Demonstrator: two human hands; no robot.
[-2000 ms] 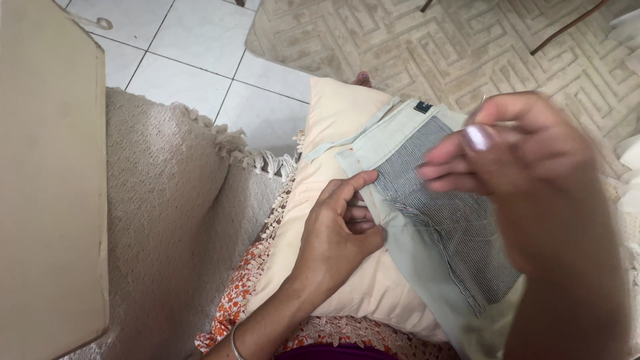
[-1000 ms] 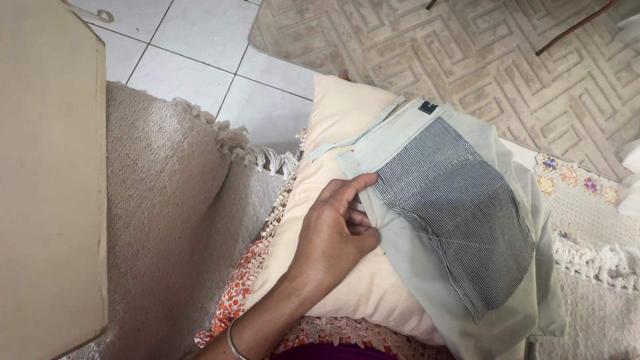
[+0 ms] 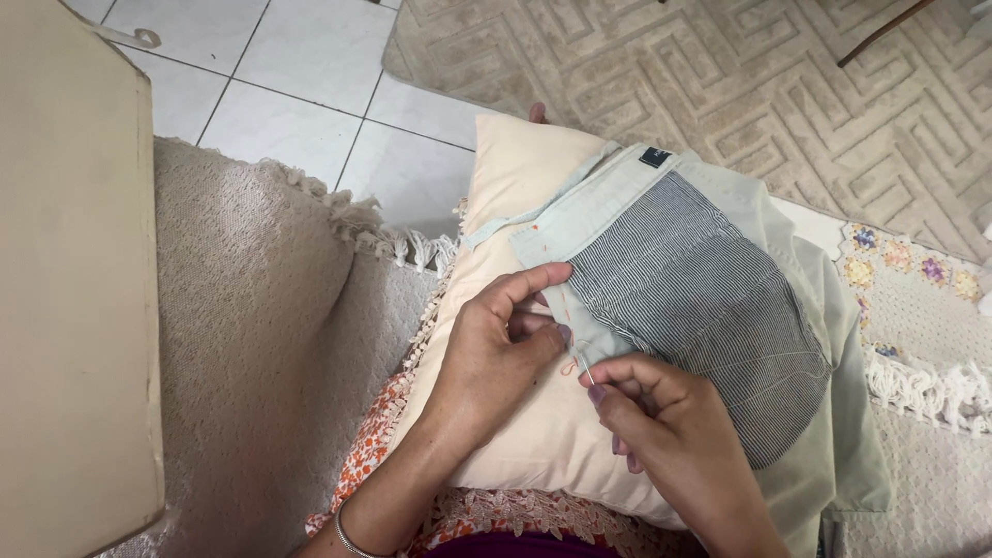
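Observation:
A pale green garment (image 3: 806,310) with a waistband-like strip, a dark label and a finely striped fabric panel (image 3: 697,310) lies over a cream pillow (image 3: 519,163). My left hand (image 3: 496,341) pinches the garment's edge between thumb and fingers, beside a line of orange stitches. Between thumb and forefinger of my right hand (image 3: 651,411) is a sewing needle (image 3: 587,370), held at that same edge. A loop of orange thread (image 3: 570,366) lies close to the needle. Pale thread trails across the striped panel.
A cream panel edge (image 3: 77,271) stands at the far left, beside a fringed woven cover (image 3: 248,310). Beyond are white floor tiles (image 3: 302,101) and a patterned beige rug (image 3: 697,77). A fringed cloth with crocheted flowers (image 3: 899,310) lies at the right.
My right hand, raised over the garment two seconds ago and out of view one second ago, is back at the garment's edge with the needle. My left hand has kept its pinch.

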